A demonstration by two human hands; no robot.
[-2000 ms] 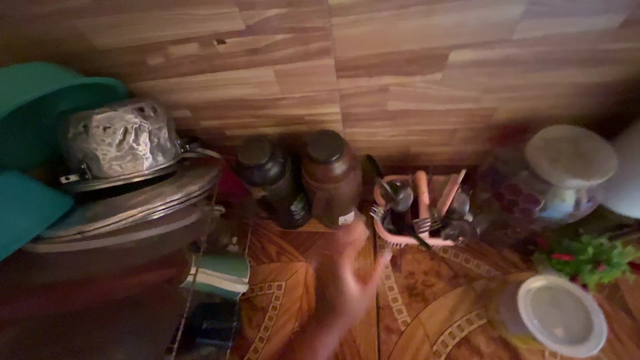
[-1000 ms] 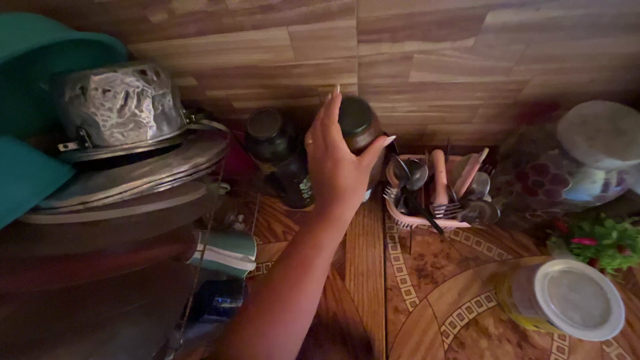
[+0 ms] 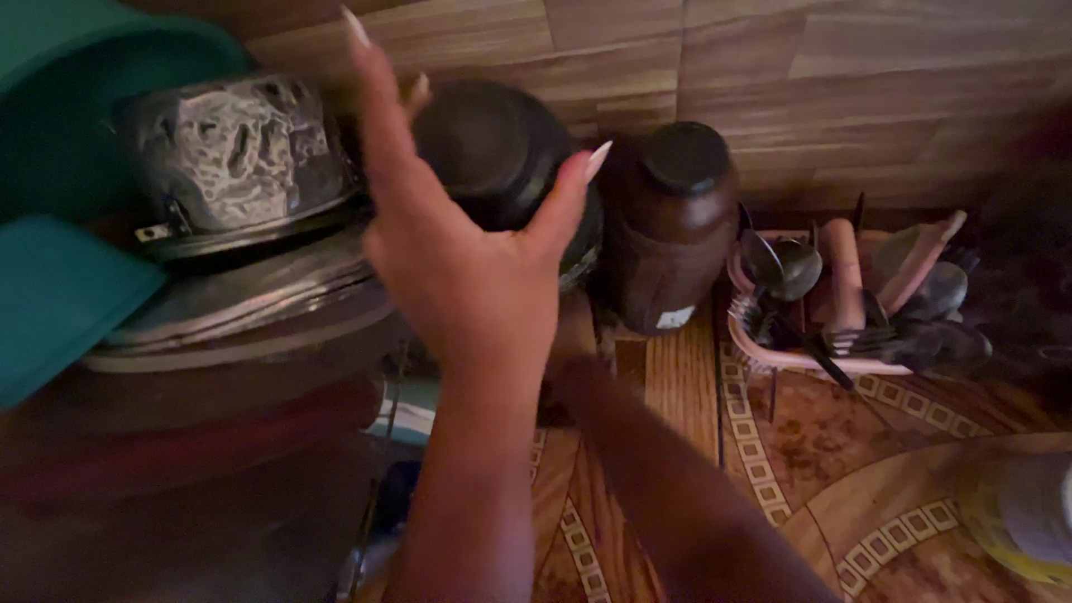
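My left hand (image 3: 473, 276) is spread wide in front of a black jar (image 3: 494, 142), thumb to the right of its dark lid and fingers to the left. No firm grip shows. A darker forearm comes in from the lower right; my right hand (image 3: 578, 335) is dim and mostly hidden behind the left wrist, by the black jar's lower part. Just right of it a brown jar (image 3: 670, 243) with a dark lid stands upright against the wall. The black jar's lid looks larger than the brown jar's.
Left are a dented metal pot (image 3: 243, 159), stacked metal lids or trays (image 3: 251, 293) and teal plastic basins (image 3: 50, 293). A pink basket (image 3: 796, 362) of spoons, forks and other handled utensils stands to the right. A blurred container (image 3: 1034, 511) is at the lower right. Wood-patterned wall behind.
My left hand has moved left, from the brown jar to the black jar. The darker right forearm has come into view. The view has shifted closer to the jars.
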